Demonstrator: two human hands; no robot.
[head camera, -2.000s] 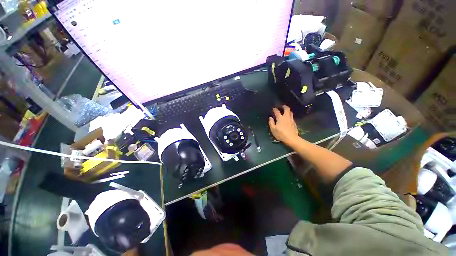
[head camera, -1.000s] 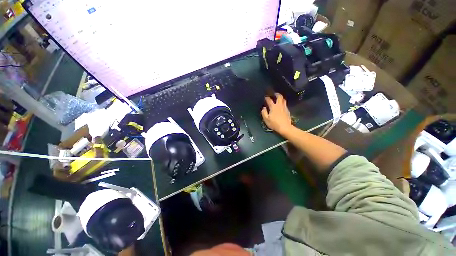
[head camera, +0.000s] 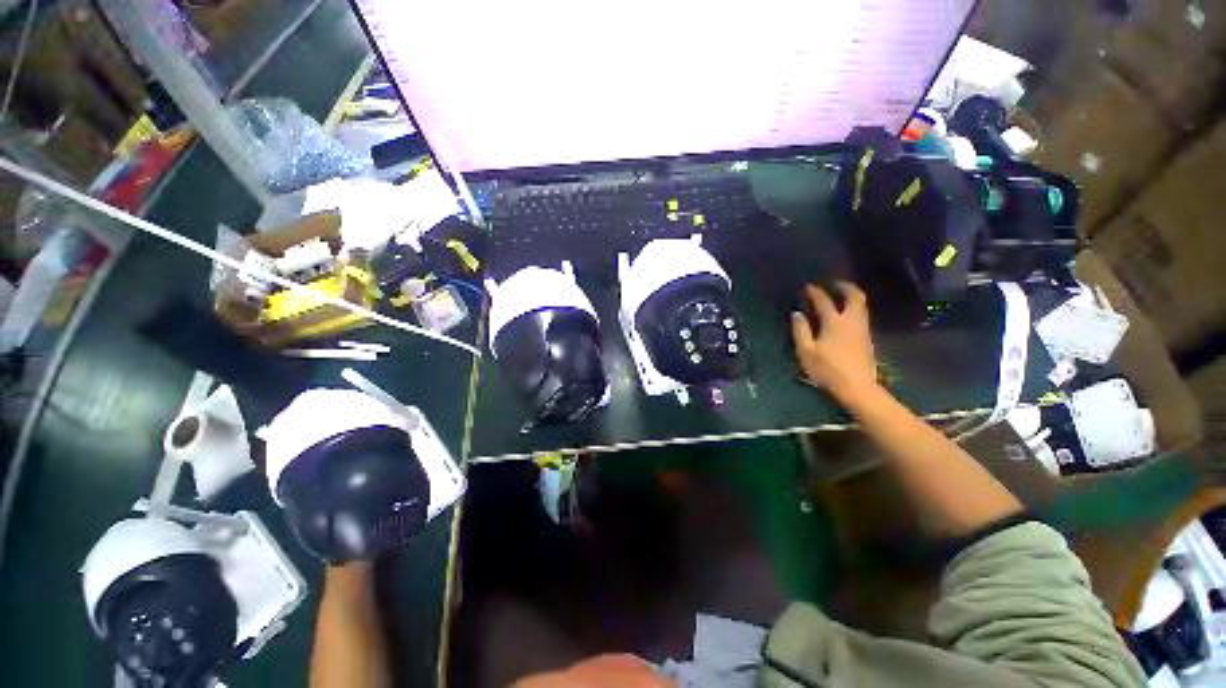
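My right hand (head camera: 836, 347) rests palm down on the dark mat, fingers curved over a dark computer mouse that it mostly covers. My left forearm rises from the bottom edge to a white and black dome camera (head camera: 352, 487) on the left bench; my left hand is hidden by that camera. Two more dome cameras stand side by side before the keyboard, one with its black ball (head camera: 549, 352) turned down, one with its ring of lights (head camera: 688, 323) showing. Another dome camera (head camera: 168, 605) is at the lower left.
A large bright monitor (head camera: 672, 81) stands behind the keyboard (head camera: 605, 212). A black device (head camera: 928, 222) with yellow stickers and a white strip (head camera: 1012, 350) are at right. A small parts box (head camera: 289, 276), a white roll (head camera: 188, 433) and a white cable are at left. Cartons stand far right.
The view has turned, so the bench appears further right and more of the left bench shows. The lower-left camera and more of my left forearm now show. My right hand stays by the black device.
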